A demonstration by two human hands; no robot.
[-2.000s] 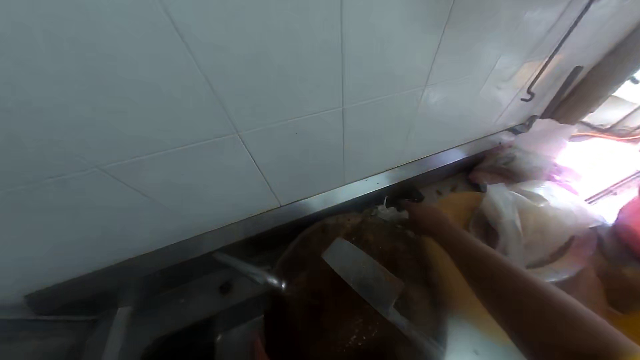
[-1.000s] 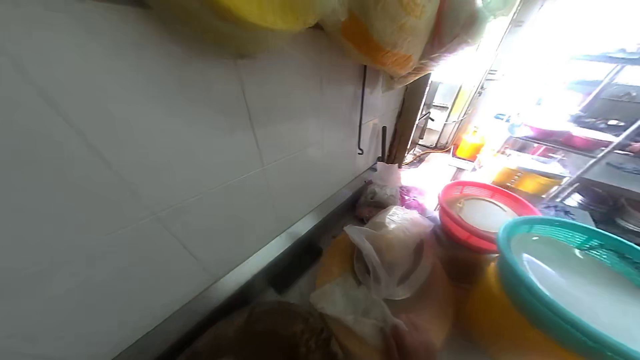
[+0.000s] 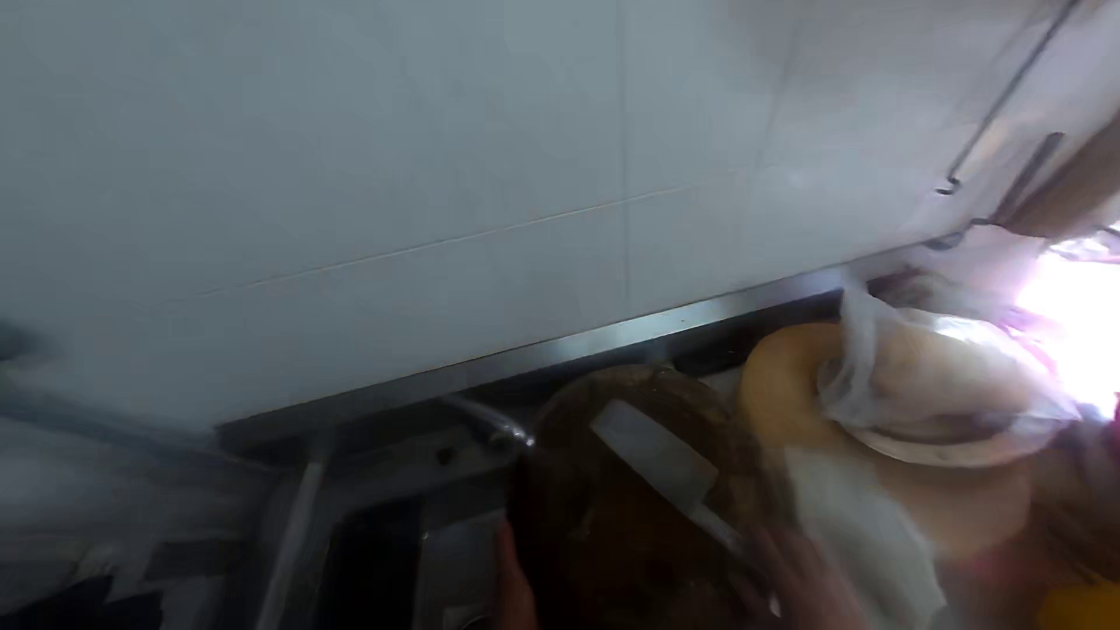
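Observation:
A cleaver (image 3: 656,455) with a broad metal blade lies flat on a dark round wooden chopping block (image 3: 604,534). My right hand (image 3: 801,577) is blurred at the block's right side, beside the end of the cleaver's handle; whether it grips the handle cannot be told. At the block's left edge part of my left hand (image 3: 514,582) shows, its fingers mostly hidden below the frame. A pale cloth (image 3: 862,516) lies just right of my right hand.
A metal faucet (image 3: 490,418) stands left of the block, by a dark sink. To the right, a plastic bag (image 3: 954,376) rests in a pale bowl (image 3: 945,451) above a round yellowish board (image 3: 779,376). A white tiled wall (image 3: 437,175) with a metal ledge (image 3: 612,337) runs behind.
The view has swung left from the basins back to the block. Two seconds ago an arm reached across to the block's far edge; now my hands are at its near sides.

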